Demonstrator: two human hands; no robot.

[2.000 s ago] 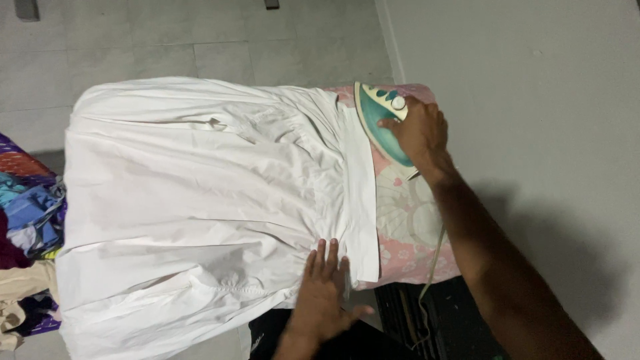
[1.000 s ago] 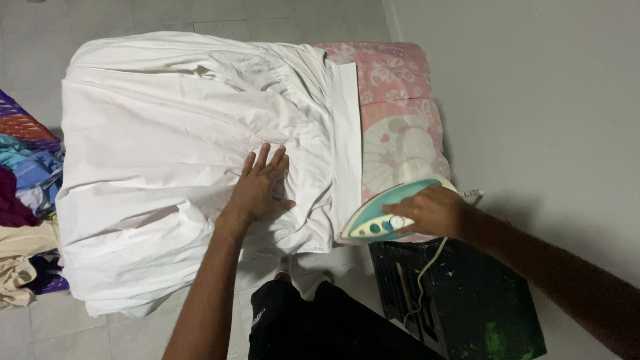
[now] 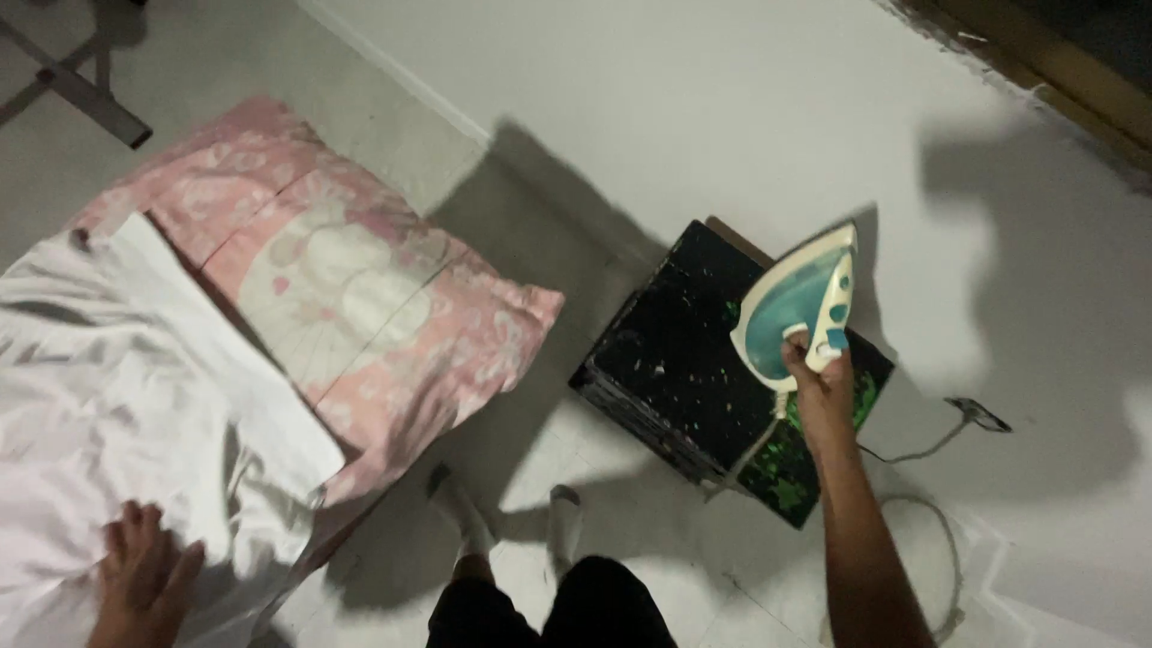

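My right hand [image 3: 817, 373] grips the handle of a teal and cream electric iron [image 3: 796, 301], held over a black box-like piece of furniture at the right. The iron's cord hangs from its heel. At the lower left, my left hand [image 3: 144, 562] lies on a white gathered garment [image 3: 63, 468], its fingers spread a little. The garment's flat band [image 3: 225, 346] rests across a pink printed cloth [image 3: 360, 297] with a pale rabbit-like figure, which covers the board or padded surface beneath.
The black box-like furniture [image 3: 666, 360], with green and pale specks, stands against the wall. A cord runs to a wall outlet [image 3: 976, 414], and more cord loops low on the right. My feet are on the tiled floor between the padded surface and box. Metal legs [image 3: 94, 99] show at upper left.
My right hand has carried the iron off the pink cloth and over the black box. My left hand remains on the white garment. The view has swung right.
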